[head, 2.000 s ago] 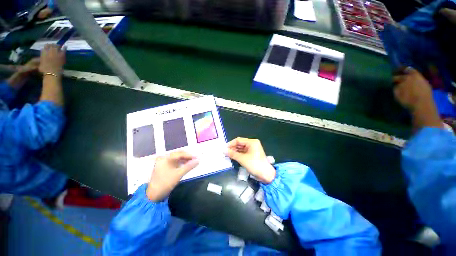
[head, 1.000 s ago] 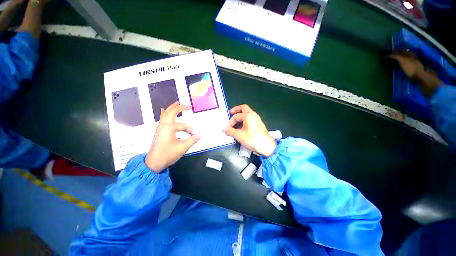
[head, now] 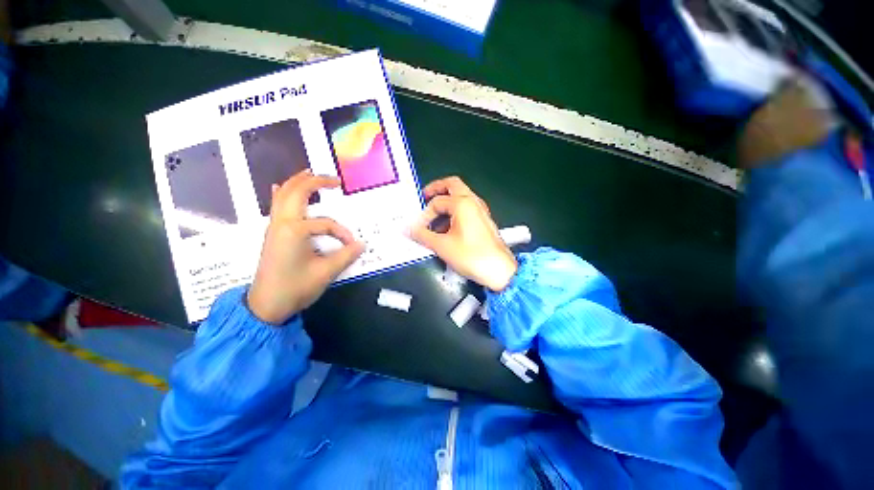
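Observation:
A white tablet retail box (head: 316,225) with three device pictures and blue sides lies flat on the dark bench, slightly turned. My left hand (head: 297,244) rests over its lower middle, thumb and forefinger tips close together near the printed face; whether something is between them cannot be told. My right hand (head: 462,233) is at the box's lower right edge with thumb and forefinger closed there; anything pinched is too small to tell. Several small white labels (head: 394,300) lie loose on the bench below and beside my right hand, partly hidden by my sleeve.
A pale conveyor rail (head: 460,93) runs behind the box. On the green belt (head: 565,72) beyond lies another box (head: 422,21), cut off by the top edge. At right a neighbour's hand (head: 786,124) and blue sleeve are at another box (head: 728,67). A slanting post (head: 144,17) stands upper left.
The view has tilted down and shifted, so the belt box has moved up nearly out of view. My hands stay at the box's lower part. The neighbour's hand and box at right have moved.

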